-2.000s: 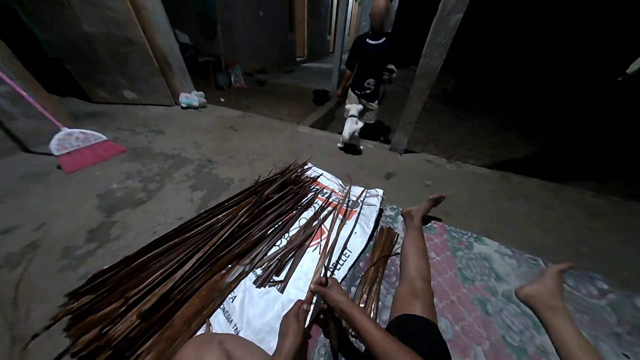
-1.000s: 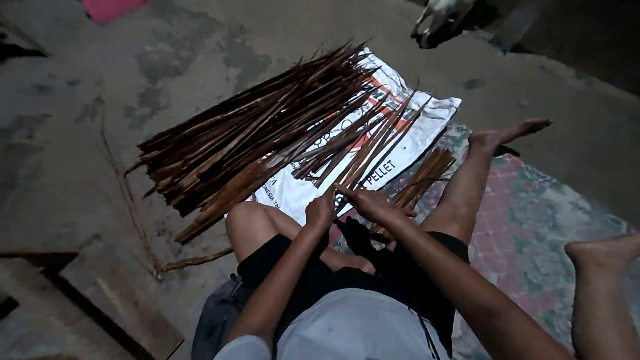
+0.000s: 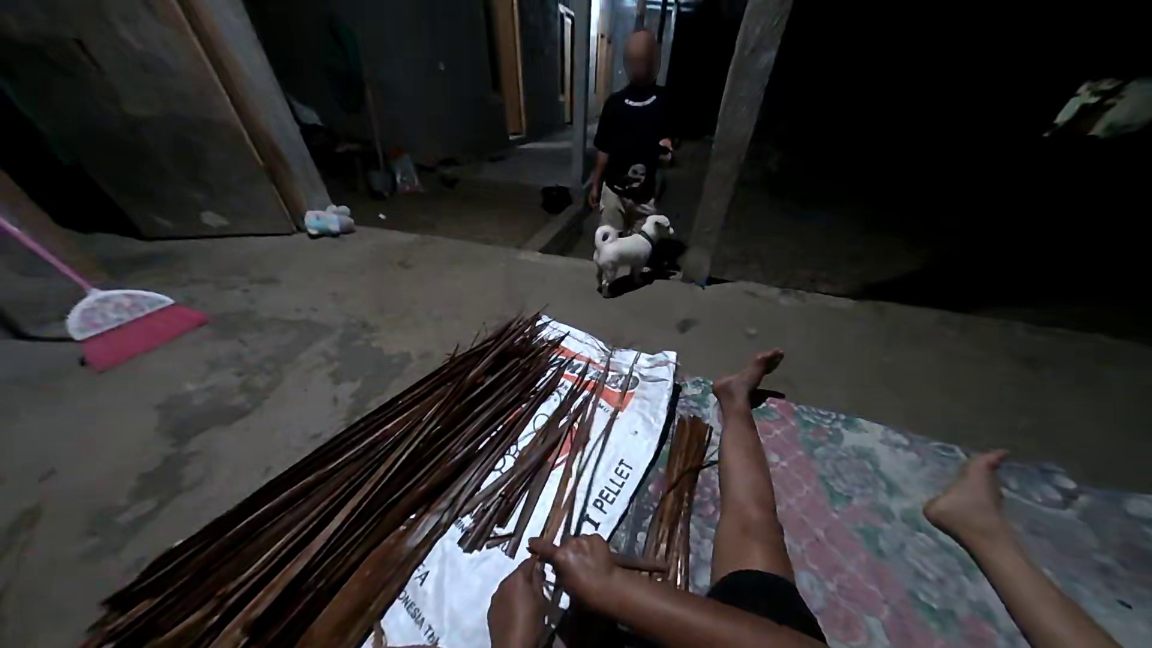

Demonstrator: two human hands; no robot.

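Both hands meet low in the head view, above a white printed sack (image 3: 621, 441). My left hand (image 3: 518, 605) pinches the near end of long thin brown strips of dried plant material (image 3: 580, 450). Close against it on the right, my right hand (image 3: 580, 565) is closed on the same strips, with a short brown rod-like piece (image 3: 641, 563) sticking out past its palm side. A large pile of dark brown strips (image 3: 360, 486) lies across the sack's left side and the floor. Right of the sack rests a tied bundle of brown strips (image 3: 681, 495).
A flowered mat (image 3: 846, 504) lies to the right, with bare legs stretched over it. A person in dark clothes (image 3: 633, 135) stands beyond, behind a white dog (image 3: 627, 252). A pink broom (image 3: 139, 326) is at left, and a wooden post (image 3: 738, 135) stands at the back.
The view tipped down and then back up. Both hands stay together at the strips' near end. The dog now stands side-on, its head toward the right.
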